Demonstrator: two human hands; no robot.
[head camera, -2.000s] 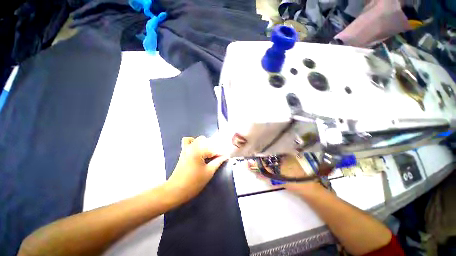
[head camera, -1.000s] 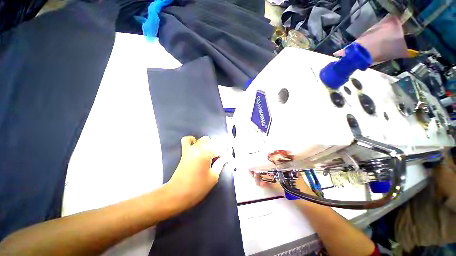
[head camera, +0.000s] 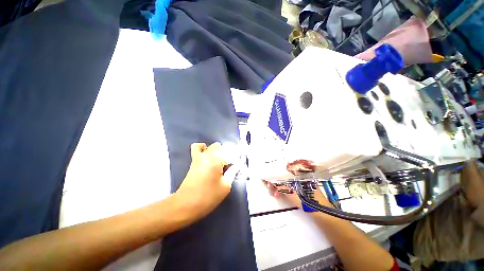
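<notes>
A dark grey-navy cut panel (head camera: 199, 111) lies lengthwise on the white table, left of the sewing machine (head camera: 329, 111). My left hand (head camera: 204, 174) rests on the panel's right edge beside the brightly lit needle area, thumb and fingers bent close together; glare hides the fingertips. My right hand (head camera: 286, 191) reaches under the machine head from the right, partly hidden by the head and the curved metal guard; what its fingers touch cannot be told. The snips' blue handles (head camera: 331, 191) show behind the guard.
Large dark cut pieces (head camera: 42, 100) lie at the left. Pleated dark cloth (head camera: 228, 37) with a blue cloth tie (head camera: 158, 20) lies beyond the panel. A ruled strip (head camera: 302, 262) runs along the front edge. Another person's arm (head camera: 469, 182) shows at far right.
The view has shifted, so the machine head appears further right and turned, showing its blue label. My left hand stays at the same place on the panel. The right hand remains under the head.
</notes>
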